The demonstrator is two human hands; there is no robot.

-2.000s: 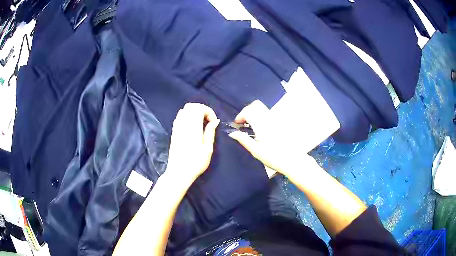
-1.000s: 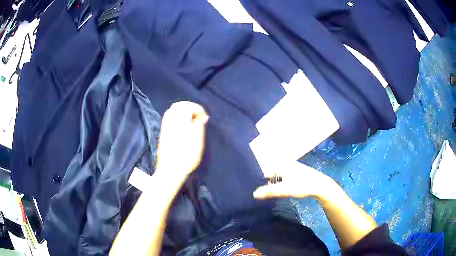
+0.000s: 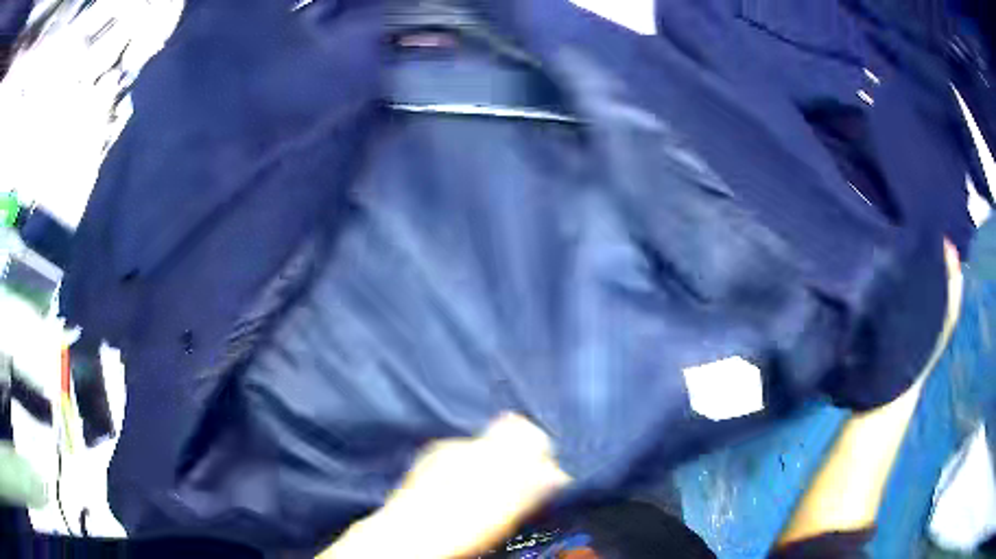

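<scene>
A navy blazer [image 3: 164, 251] lies spread open, its shiny blue-black lining [image 3: 470, 251] facing up. A white label [image 3: 725, 388] shows on the lining at the right. My left hand [image 3: 497, 470], blurred, is closed at the blazer's bottom edge, near my body. My right forearm [image 3: 863, 464] reaches up at the right. The right front of the blazer covers most of my right hand; only a thin strip of skin shows beside the cloth, so its fingers are hidden. A thin pale bar crosses the top of the lining near the collar.
More navy cloth [image 3: 765, 66] lies at the upper right. A white surface with mixed items [image 3: 93, 393] runs down the left side. The worn blue floor [image 3: 732, 491] shows at the lower right, with a white object [image 3: 967, 497] at the right edge.
The blazer's right front has swung out to the right, baring the lining. My right hand has moved right behind it. My left hand has moved down and right to the bottom edge.
</scene>
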